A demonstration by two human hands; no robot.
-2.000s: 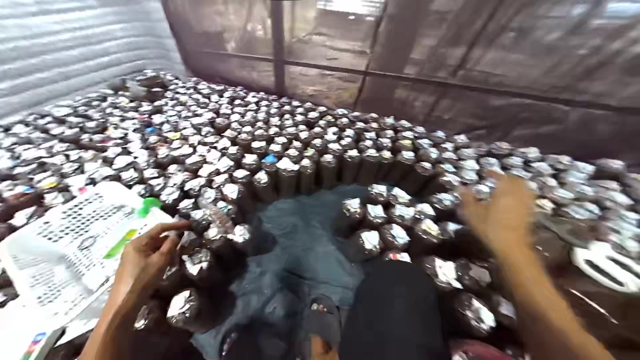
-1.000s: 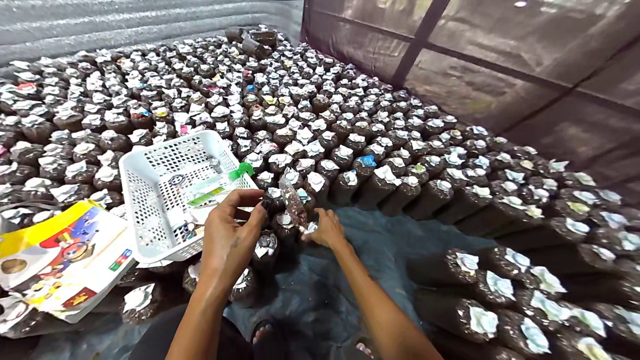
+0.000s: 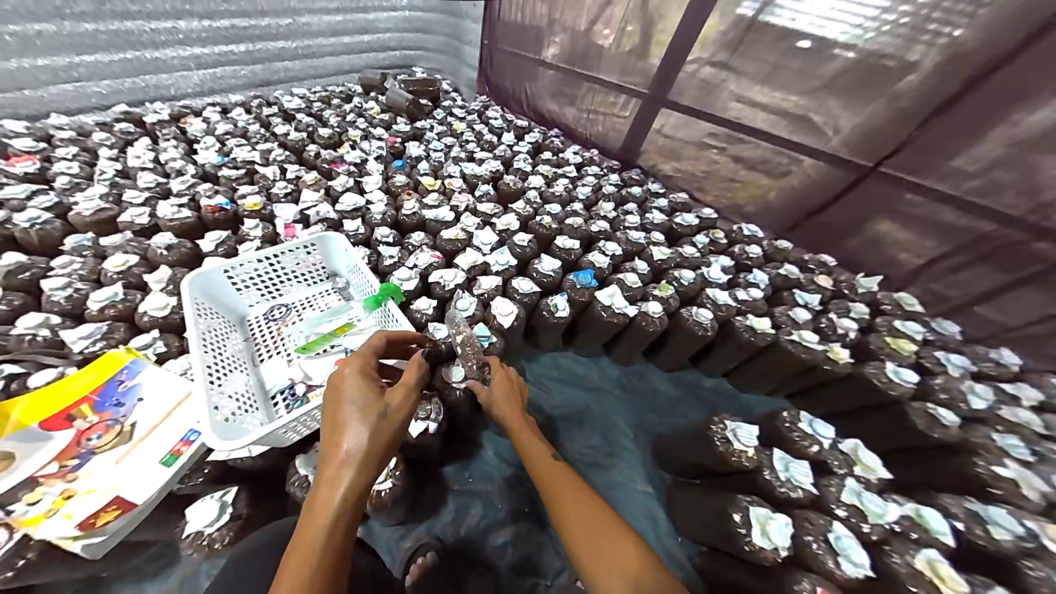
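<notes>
My right hand [image 3: 500,391] is closed around the lower end of a clear container of pale grainy material [image 3: 467,340], which tilts over the bag tops. Just left of it, my left hand [image 3: 381,396] has its thumb and forefinger close together near a dark bag top; whether something small is between them I cannot tell. Around both hands stand dark cylindrical bags, their tops plugged with paper [image 3: 505,312]. A white perforated plastic basket [image 3: 216,371] rests on bags to the left, holding a green-and-white packet [image 3: 325,338] and small items. A green object [image 3: 384,296] lies at its right rim.
An illustrated paperback book [image 3: 107,445] lies on bags at the lower left. Dense rows of bags fill the back and right. Dark sheeting [image 3: 577,412] covers the floor between them, with my sandalled foot [image 3: 423,565] below. A mesh wall [image 3: 767,157] and silver insulation [image 3: 206,49] enclose the area.
Two seconds ago my right hand was over the bags on the right; it is now beside my left hand, holding the clear container. The view has turned left, bringing the book into sight.
</notes>
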